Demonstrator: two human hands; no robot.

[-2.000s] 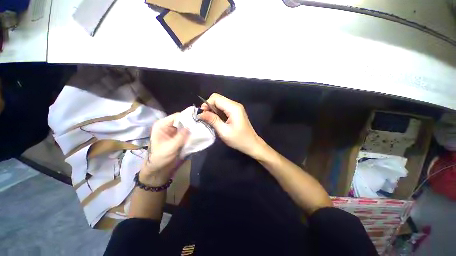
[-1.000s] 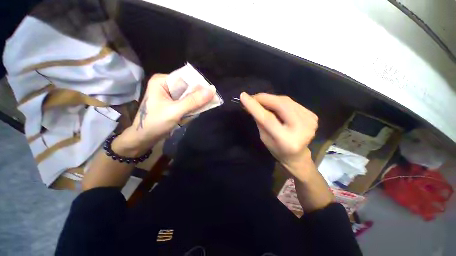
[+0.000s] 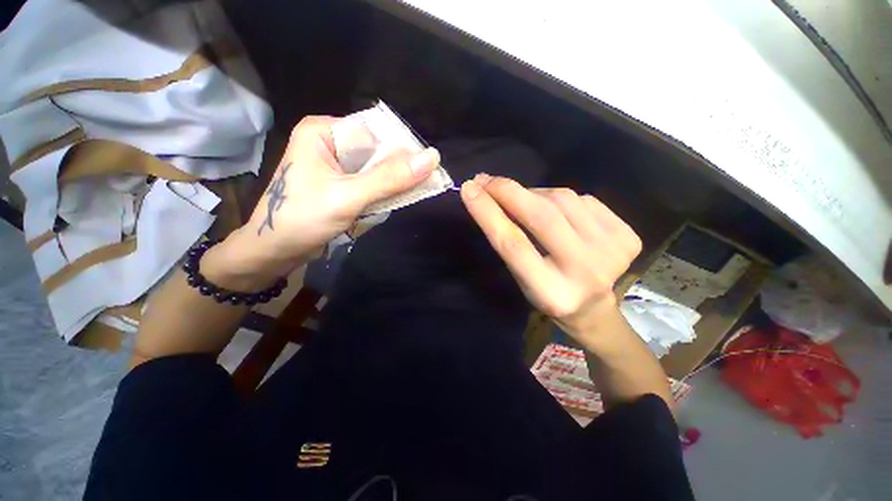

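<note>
My left hand [image 3: 337, 181] holds a small whitish fabric piece [image 3: 391, 137] between thumb and fingers, above my dark-clothed lap. A dark edge runs along the piece's upper right side. My right hand [image 3: 553, 235] is just right of the piece, with thumb and index finger pinched at its right corner. A short, thin, shiny bit [image 3: 457, 185] shows between the corner and the right fingertips; I cannot tell whether it is a tool tip or thread.
White fabric with tan strips [image 3: 117, 161] hangs at the left. The white table [image 3: 626, 78] crosses the upper right. A cardboard box [image 3: 729, 308] with white scraps, a red-and-white printed box [image 3: 567, 380] and a red plastic bag [image 3: 797, 377] are at lower right.
Since the earliest frame, my hands have moved apart, then my right fingertips have closed in on the piece's corner. The view has turned, and the tan pieces on the table have left it.
</note>
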